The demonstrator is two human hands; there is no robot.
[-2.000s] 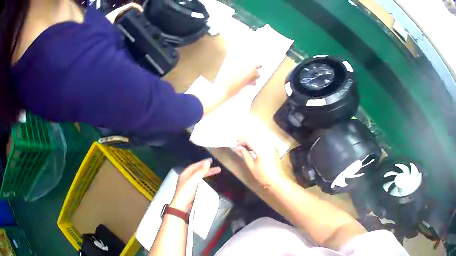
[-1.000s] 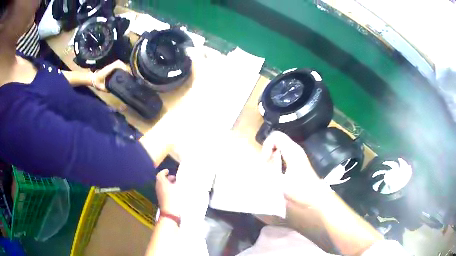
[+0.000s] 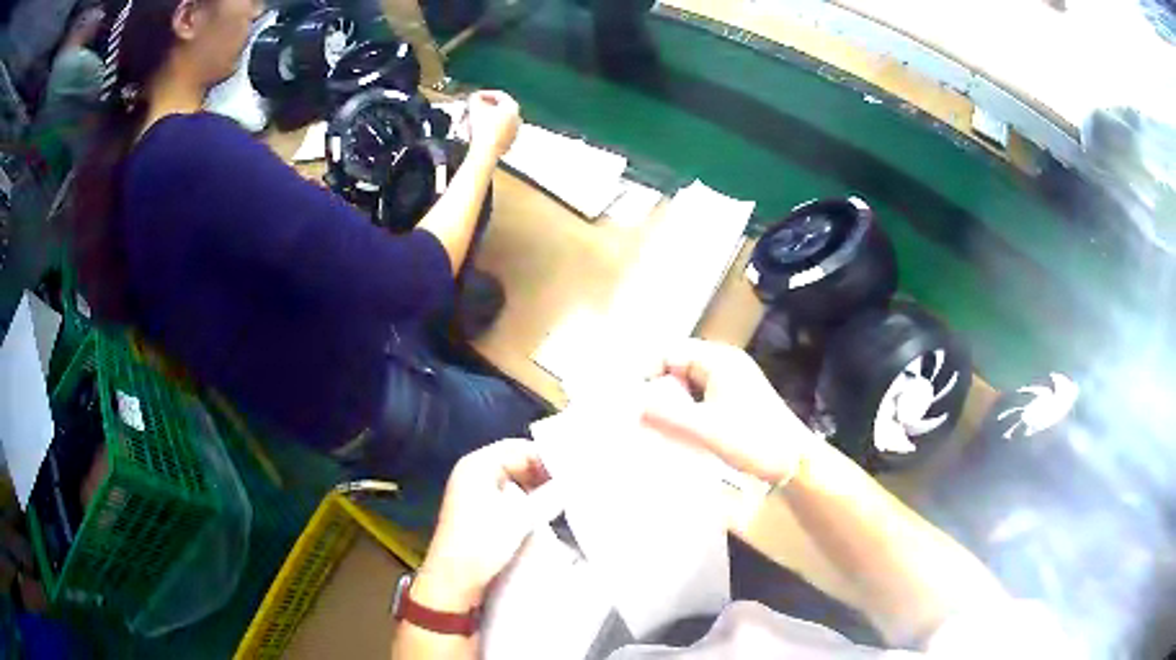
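My left hand (image 3: 484, 522), with a red-brown wrist band, is closed on the left edge of white sheets (image 3: 651, 496) in front of my body. My right hand (image 3: 729, 413) is above the same sheets, fingertips pinched at their upper part; whether it also holds a small piece is too bright to tell. More white sheets (image 3: 696, 264) lie on the brown bench just beyond. A fan unit (image 3: 825, 264) with white marks on its rim stands right of them.
Fan housings with white blades (image 3: 903, 387) stand at the right by the green conveyor belt (image 3: 774, 142). A person in dark blue (image 3: 271, 284) sits at the left, handling fan units (image 3: 374, 142). A green crate (image 3: 142, 451) and a yellow crate (image 3: 303, 574) stand lower left.
The view has shifted, showing more of the person at left, whose arm has drawn back from the white sheets to the fan units. My hands have come closer together over the sheets.
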